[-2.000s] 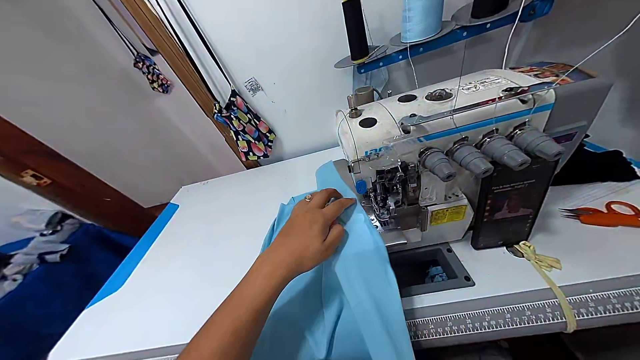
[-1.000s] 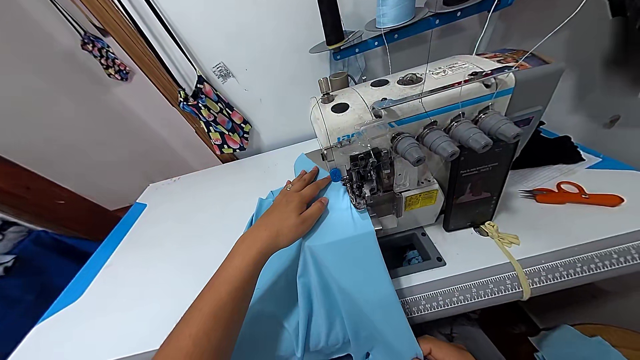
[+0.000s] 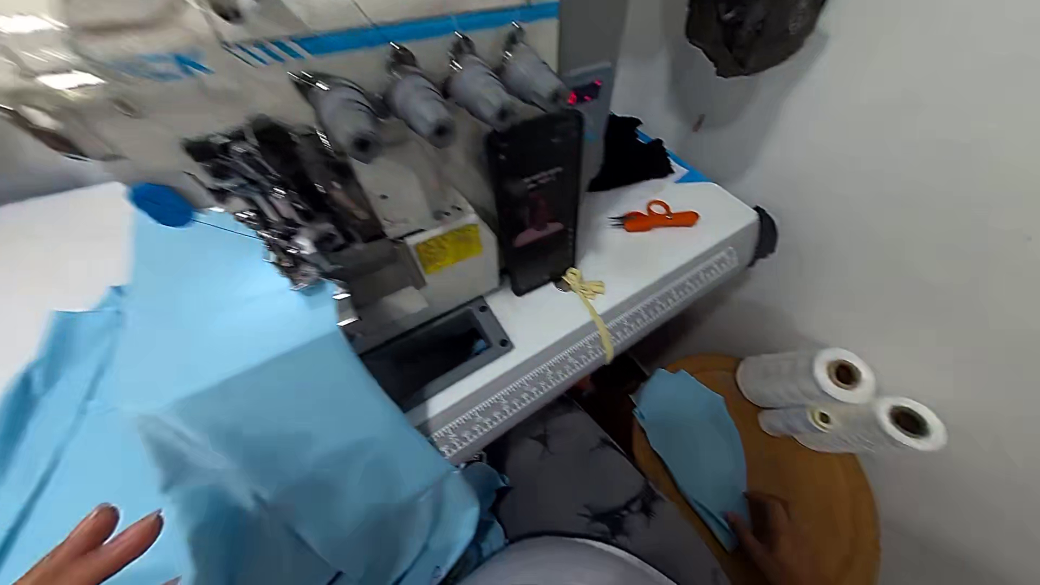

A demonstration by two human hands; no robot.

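Observation:
Light blue fabric (image 3: 309, 439) lies across the table beside the overlock sewing machine (image 3: 439, 171) and drapes over the front edge. At the lower left, my left hand (image 3: 101, 548) rests on or just above this fabric, its fingers slightly apart. My right hand (image 3: 768, 536) is at the lower right, over a round wooden stool, with its fingers at the lower end of a cut light blue fabric piece (image 3: 695, 439). Whether it grips that piece cannot be told. The machine's needle area is blurred, with the fabric's edge next to it.
Orange thread snips (image 3: 658, 218) and black cloth (image 3: 630, 154) lie right of an upright phone (image 3: 536, 203). A yellow tie (image 3: 597, 313) hangs over the table's ruler edge (image 3: 585, 349). White thread cones (image 3: 804, 378) lie on the wooden stool (image 3: 845, 504). A wall stands at right.
The view has swung right and down. My left hand has moved away from beside the needle area, towards me. My right hand, at the fabric's lower edge a second ago, is now at the stool.

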